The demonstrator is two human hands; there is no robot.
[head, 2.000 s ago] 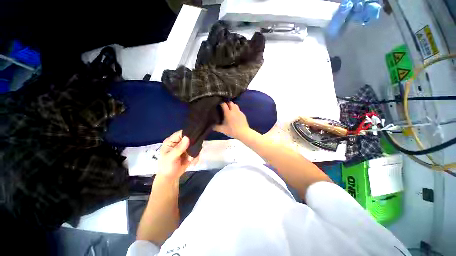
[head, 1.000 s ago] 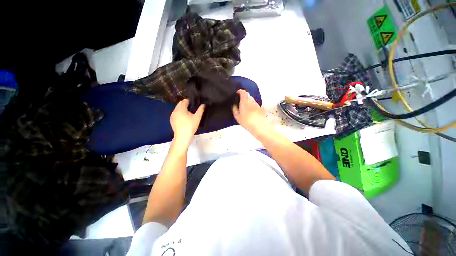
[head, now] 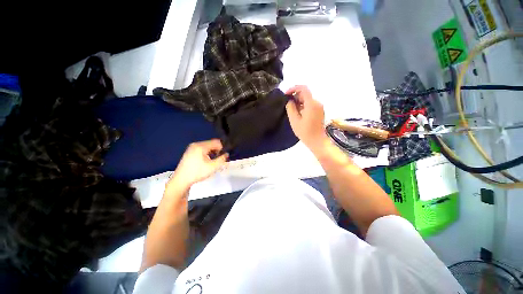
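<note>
A plaid garment [head: 241,92] in dark brown with cream check lines lies crumpled across the navy pressing board [head: 155,138] and the white table beyond. Its plain dark brown lining [head: 258,123] is spread over the board's right part. My left hand [head: 203,161] pinches the lining's near left corner at the board's near edge. My right hand [head: 305,115] holds the lining's right corner near the board's rounded end, which is partly hidden.
A steam iron [head: 358,135] with a tan wooden handle rests at the table's right. Grey checked cloth [head: 407,146] lies beside it. A dark plaid pile [head: 63,184] is at left. Hoses [head: 465,115] hang at right above a green box [head: 421,201]. A metal fixture [head: 307,11] is at the far side.
The lining, bunched one second ago, is now spread flatter. My right hand has moved right and away from me; my left hand has moved nearer to me. The hands are farther apart.
</note>
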